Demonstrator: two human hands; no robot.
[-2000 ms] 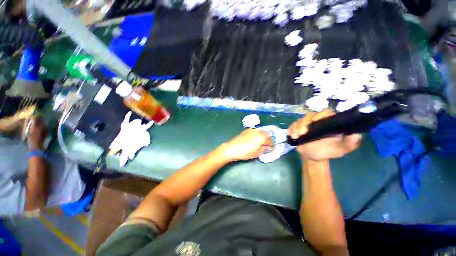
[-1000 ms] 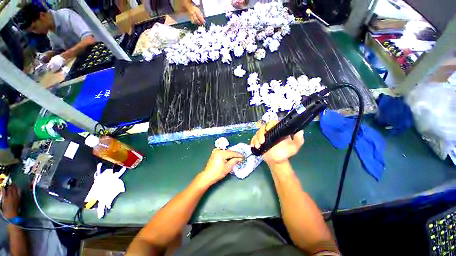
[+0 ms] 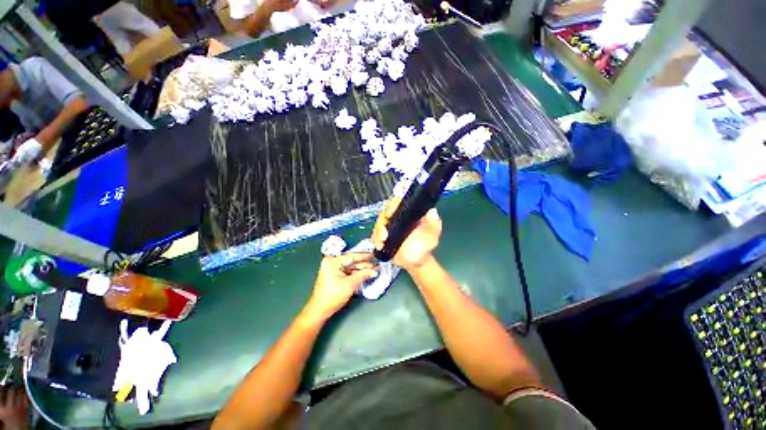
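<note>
My right hand (image 3: 417,241) is closed around the black electric screwdriver (image 3: 422,201), which is tilted with its tip end down at my left fingers. My left hand (image 3: 337,281) is pinched beside the tip; something small seems to be between the fingertips, but it is too small to make out. A pale white sheet (image 3: 380,282) lies under the tip and my fingertips. One white plastic part (image 3: 333,245) lies just beyond my left hand. The tip itself is hidden by my fingers.
A black work board (image 3: 285,172) holds a near cluster of white parts (image 3: 390,148) and a large far heap (image 3: 311,71). A blue cloth (image 3: 550,201) lies right, past the looping black cord (image 3: 514,227). A bottle (image 3: 151,296), white glove (image 3: 143,361) and black box (image 3: 71,340) lie left.
The view has turned and shifted right, so the board and hands appear further left. The screwdriver stands more steeply. Both hands stay together over the white sheet.
</note>
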